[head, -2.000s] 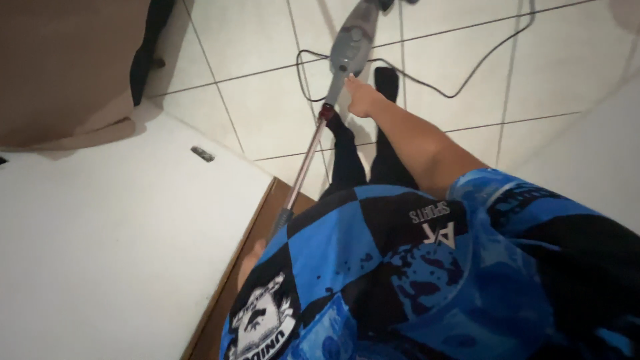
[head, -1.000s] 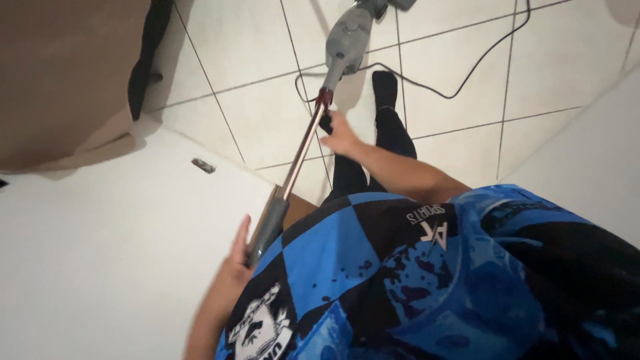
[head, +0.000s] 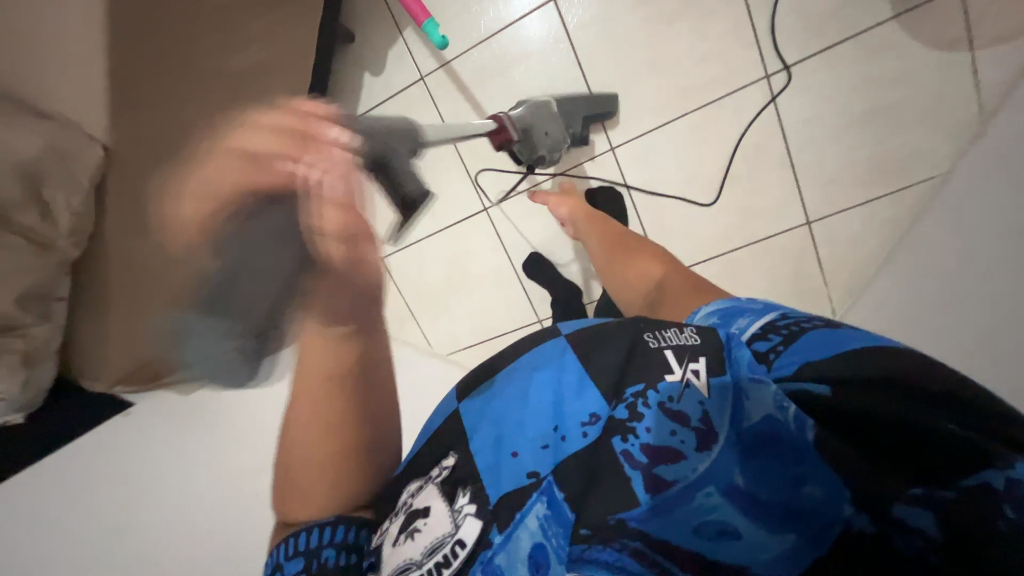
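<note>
A stick vacuum cleaner with a grey body, a dark red collar and a metal tube extends from the middle of the view to the upper left. My left hand, badly blurred, is closed around the dark handle section at the tube's other end. A black grip-shaped part juts out beside it. Over the tiles, below the vacuum body, my right hand is held with fingers apart, touching nothing that I can see. A black cord runs from near the vacuum body across the floor.
My feet in black socks stand on the tiled floor. A pink pole with a teal tip shows at the top. Brown fabric lies at the left, a white surface at the lower left and another pale surface at the right.
The vacuum has swung from steeply slanted to nearly level across the view. My left hand has risen with its handle end. My right hand, near the tube earlier, is now apart from it.
</note>
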